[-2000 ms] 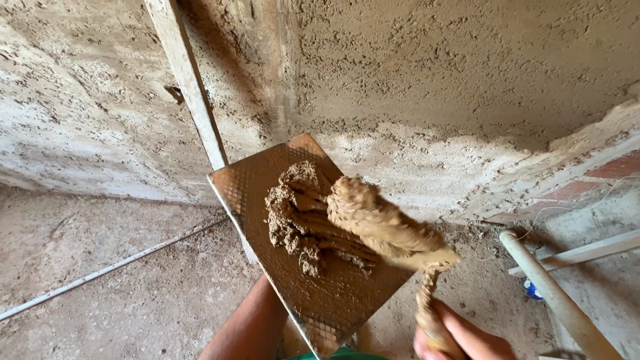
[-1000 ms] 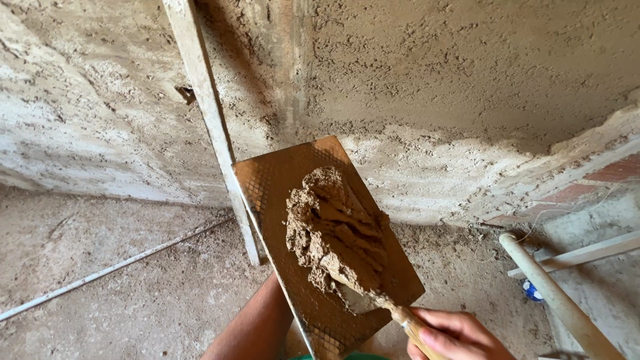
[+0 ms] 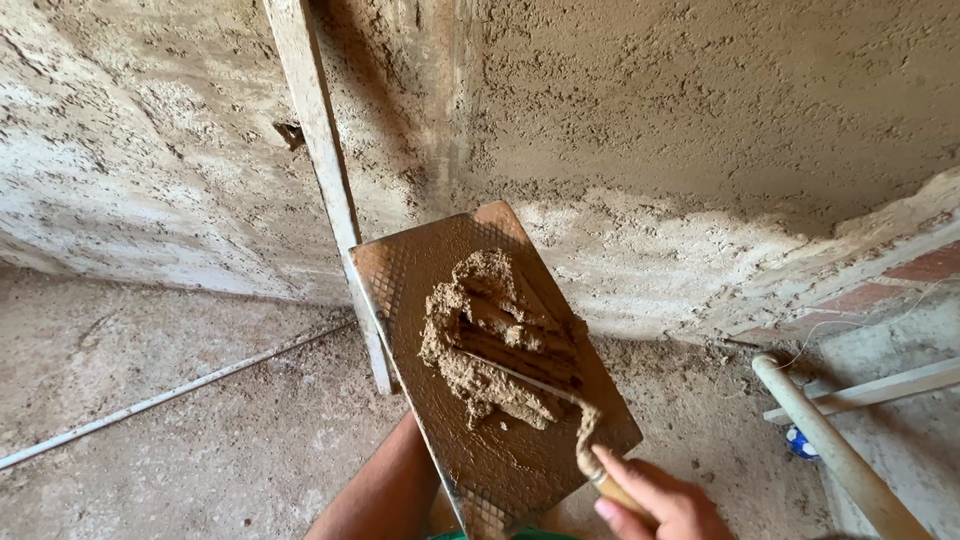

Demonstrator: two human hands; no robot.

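Observation:
My right hand (image 3: 664, 499) is closed around the wooden handle of a mortar-coated trowel (image 3: 589, 442) at the lower right. The trowel's blade is tilted on edge in a heap of wet brown mortar (image 3: 487, 386), which lies furrowed on a flat rectangular board (image 3: 405, 300) with a grid pattern at its corners, seemingly a tile. My left forearm (image 3: 382, 487) runs up beneath this board; the left hand itself is hidden under it, so its grip does not show.
Ahead rises a rough wall (image 3: 675, 97), partly coated with mortar. A pale wooden batten (image 3: 319, 135) leans against it. On the floor lies a thin white pipe (image 3: 172, 394). At right are a thicker pipe (image 3: 832, 450), a board (image 3: 900, 386) and a blue-and-white ball (image 3: 801, 444).
Two seconds ago the trowel was raised with a load of mortar; one second ago it was down at the heap's lower edge. Now its blade stands on edge within the furrowed mortar.

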